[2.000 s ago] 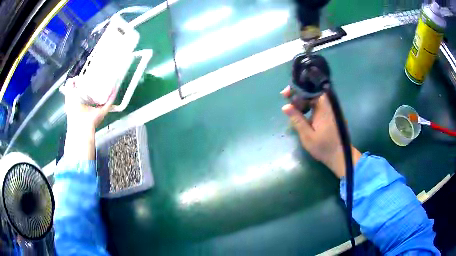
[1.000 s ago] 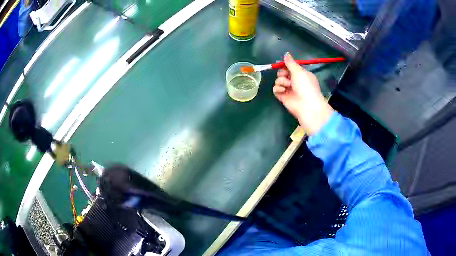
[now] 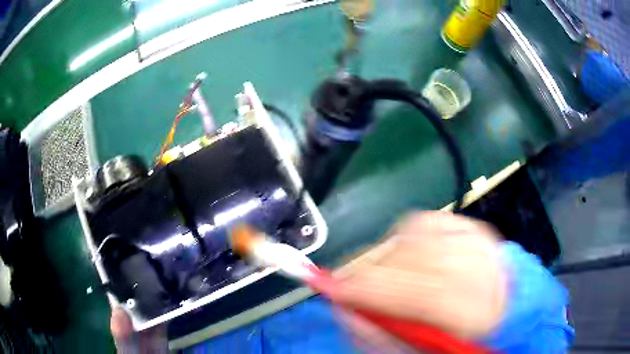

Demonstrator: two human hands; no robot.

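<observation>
The white housing (image 3: 301,181) lies tilted in front of me, filled by a glossy black module (image 3: 217,187). The lens barrel (image 3: 121,173) is at its upper left corner; thin red and orange lead wires (image 3: 177,124) rise from its upper edge. My right hand (image 3: 435,276), blurred, is shut on the red brush (image 3: 321,278); its orange-brown tip is over the module's lower middle, contact unclear. My left hand (image 3: 131,330) is partly visible below the housing's lower left corner, mostly hidden; it appears to support the housing.
The black electric screwdriver (image 3: 335,128) hangs just right of the housing, its cable looping right. The clear liquid cup (image 3: 447,94) and yellow spray can (image 3: 470,25) stand at upper right. The screw bin (image 3: 63,159) is at left. Dark objects (image 3: 24,228) line the left edge.
My right hand has carried the brush from beside the cup to over the module. The housing now shows almost whole in front of me, and the view has turned back toward it.
</observation>
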